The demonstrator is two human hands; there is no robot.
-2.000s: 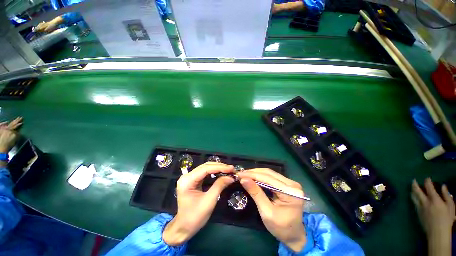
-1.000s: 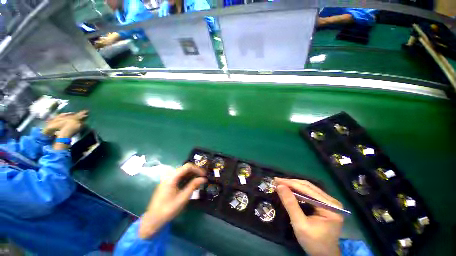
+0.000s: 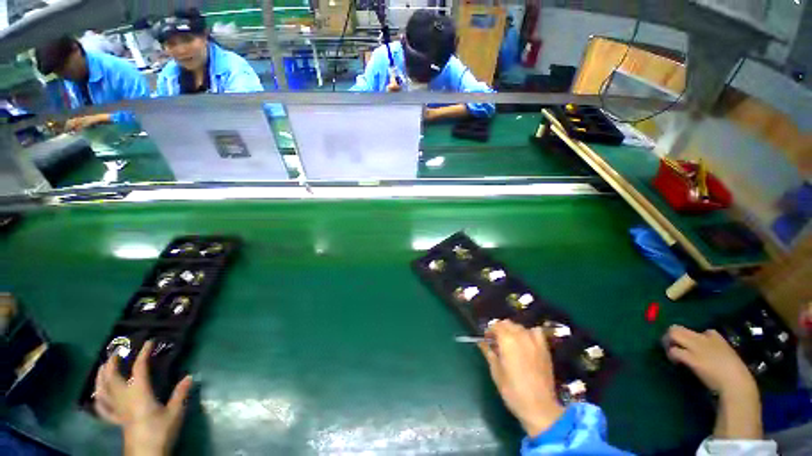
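Note:
A black parts tray [image 3: 198, 289] lies at the left, angled, with shiny round units in its pockets. My left hand [image 3: 138, 401] is over its near end, fingers spread; whether it presses the tray is unclear. A second black tray [image 3: 507, 313] lies slantwise at centre right, its round units [image 3: 466, 292] bearing small white patches. My right hand [image 3: 523, 370] is at this tray's near left side and covers part of it. It holds slim silver tweezers [image 3: 470, 338], their end pointing left.
Another person's hand [image 3: 717, 361] is at a black tray [image 3: 757, 337] on the right. A small red object [image 3: 653, 312], blue bundle [image 3: 657, 252], wooden rods [image 3: 623, 191] and red bin [image 3: 691, 186] are beyond. A dark box [image 3: 27, 352] stands at the left edge. People in blue sit opposite.
My hands have moved far apart. The tray from between them appears at the left, turned more lengthwise. My right hand has reached the other tray. The view has lifted and shifted right.

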